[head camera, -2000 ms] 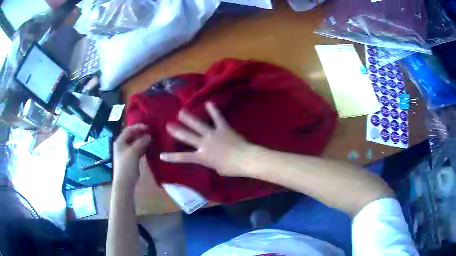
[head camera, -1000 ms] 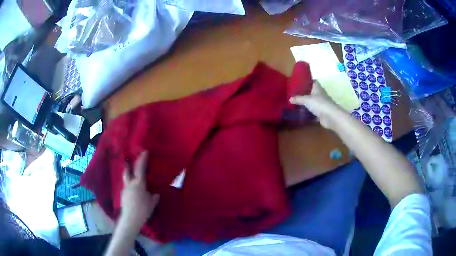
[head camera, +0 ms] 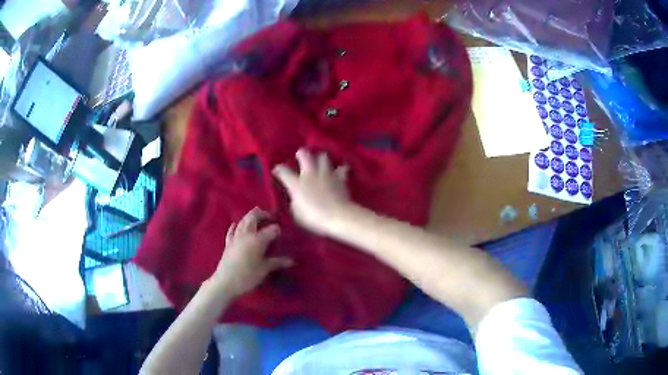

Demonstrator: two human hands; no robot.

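The red cardigan [head camera: 381, 179] is spread front up over the desk and its near edge hangs over the lap. It has dark patches and a few dark buttons [head camera: 344, 85] near the top. My right hand [head camera: 316, 189] is on the middle of the cardigan, slightly blurred, with its fingers spread. My left hand [head camera: 250, 253] is lower and to the left on the cardigan, its fingers bent and its thumb apart from them. I see no cloth held in either hand. No tag shows on the cardigan.
A white package [head camera: 165, 73] touches the far left of the cardigan. A pale yellow paper [head camera: 505, 106] and purple sticker sheet [head camera: 564, 135] with a turquoise clip [head camera: 588, 134] lie right. Clear bags [head camera: 542, 29] are at the far right. A lit screen [head camera: 47, 102] stands left.
The cardigan has been opened out and now reaches further up the desk, showing its buttons. My right hand has let go of the red cloth at the right and moved to the middle.
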